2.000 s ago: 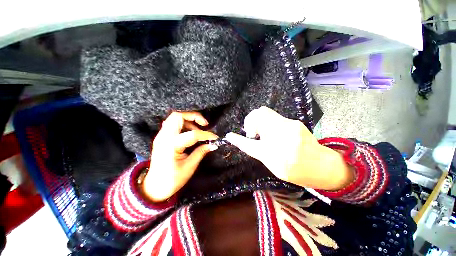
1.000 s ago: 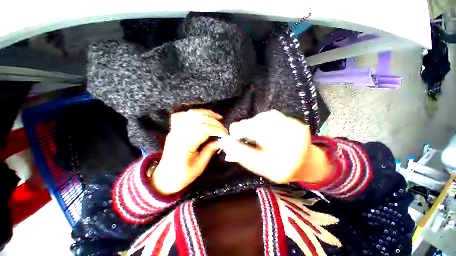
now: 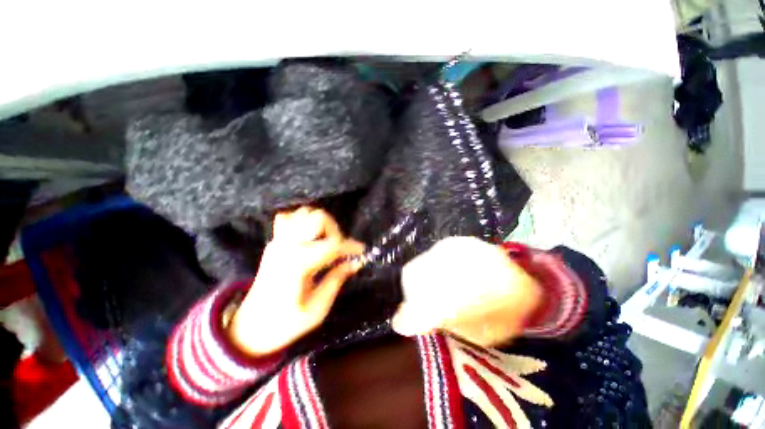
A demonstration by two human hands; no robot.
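The dark grey flecked garment (image 3: 243, 159) lies bunched on the lap, below the white table's edge. A glinting trim (image 3: 470, 155) runs down its right side, and another stretch of trim (image 3: 390, 245) shows between the hands. My left hand (image 3: 294, 276) pinches the trimmed edge between thumb and fingers. My right hand (image 3: 465, 289) is blurred, with its fingers curled, a little right of the trim and apart from my left hand. Whether it holds a needle or thread cannot be seen.
The white table (image 3: 335, 29) spans the top. A blue basket (image 3: 63, 293) with dark cloth stands at left. Lilac stool parts (image 3: 608, 134) are under the table at right. A white frame (image 3: 671, 310) and a yellow strip (image 3: 713, 360) are at lower right.
My right hand has moved away from my left hand, down and slightly right, uncovering the trim between them. The view has shifted, so more of the table shows.
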